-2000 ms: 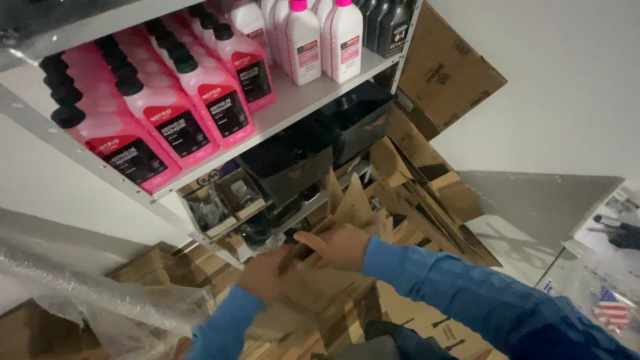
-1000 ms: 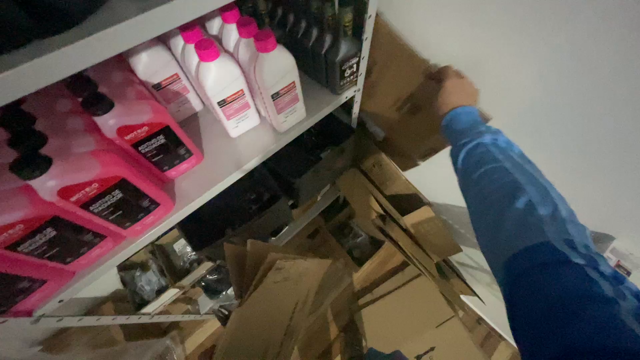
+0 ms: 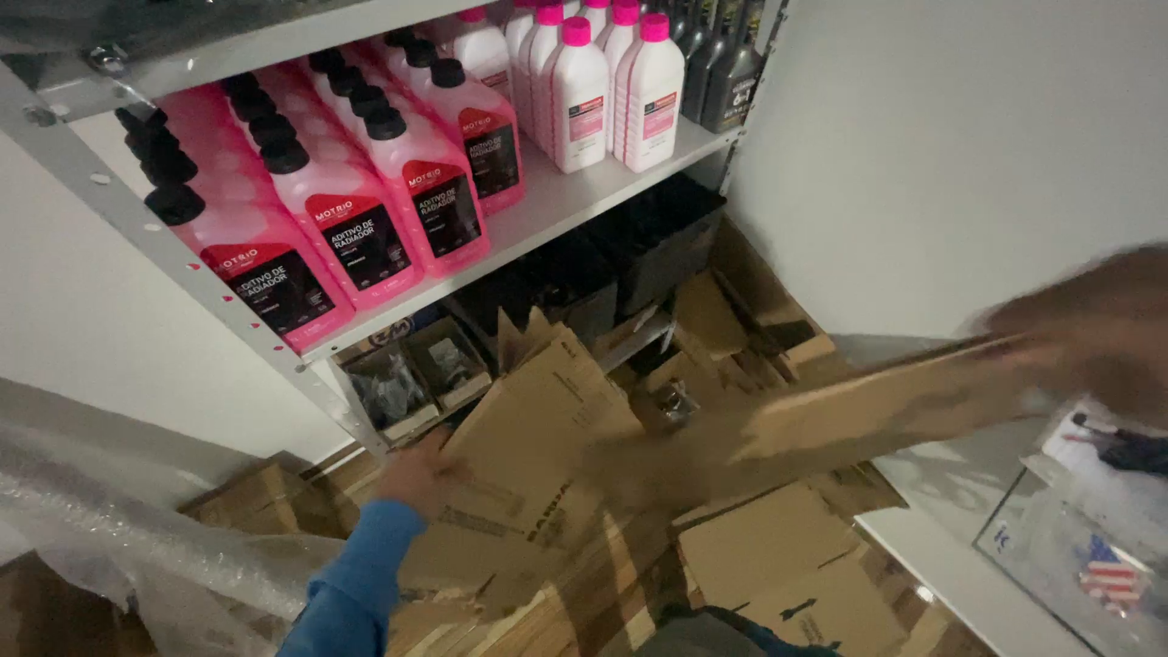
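At lower left of centre, my left hand (image 3: 415,470) grips the left edge of a flattened cardboard box (image 3: 529,438), which bears printing and stands tilted over the wooden floor. My right hand (image 3: 1086,319), blurred at the right edge, holds one end of a long folded cardboard piece (image 3: 876,406). The far end of that piece blurs across the right side of the flattened box; whether they touch I cannot tell. More flat cardboard (image 3: 785,547) lies on the floor below it.
A metal shelf (image 3: 547,214) carries pink Motrio coolant bottles (image 3: 356,228), white bottles (image 3: 579,100) and dark bottles (image 3: 730,82). Beneath are black bins (image 3: 666,237) and small open boxes (image 3: 392,392). Plastic wrap (image 3: 182,547) hangs at left; a clear case (image 3: 1077,538) stands at right.
My right hand has moved from the brown cardboard against the wall to the right edge, now with a cardboard piece in it. My left hand, out of sight a second ago, is back in view.
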